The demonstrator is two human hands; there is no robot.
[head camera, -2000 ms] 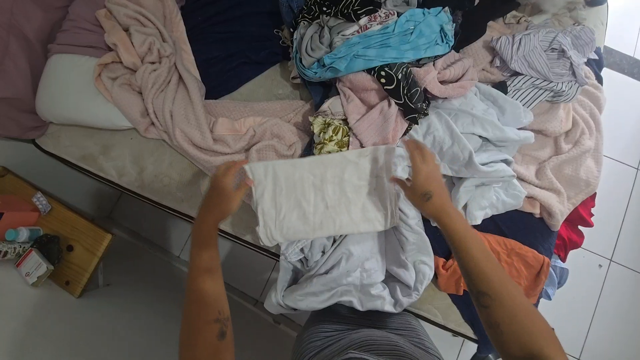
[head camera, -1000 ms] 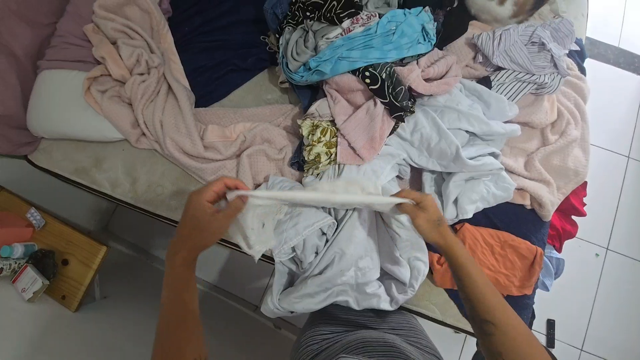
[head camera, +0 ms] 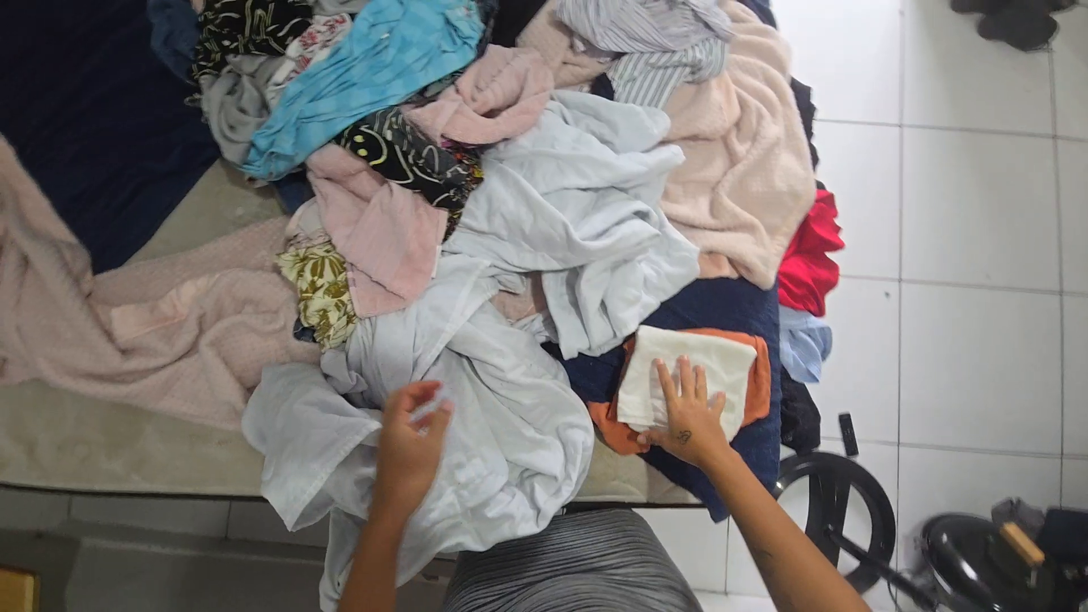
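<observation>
My right hand [head camera: 690,416] lies flat, fingers spread, on a folded white cloth [head camera: 722,357]. That cloth rests on a folded orange cloth [head camera: 758,387], with dark navy fabric [head camera: 705,302] beneath, at the bed's right end. Over the near edge of the mattress, my left hand [head camera: 416,433] hovers with curled fingers apart and nothing in them. Under and beside it spreads a large crumpled white sheet [head camera: 501,416], part of which hangs off the edge. A pink cloth [head camera: 382,229] and more crumpled white fabric [head camera: 578,195] lie farther back.
A pile with a light blue garment [head camera: 365,76] and striped clothing [head camera: 654,34] covers the back. Pinkish blankets lie at left [head camera: 195,340] and right [head camera: 739,153]. Red fabric [head camera: 812,255] hangs off the right side. On the tiled floor stand a black wheel-shaped object [head camera: 837,518] and a shiny black item [head camera: 977,561].
The white cloth, earlier stretched between both my hands, now lies folded on the orange cloth under my right hand. My left hand has let go of it. The view has shifted right.
</observation>
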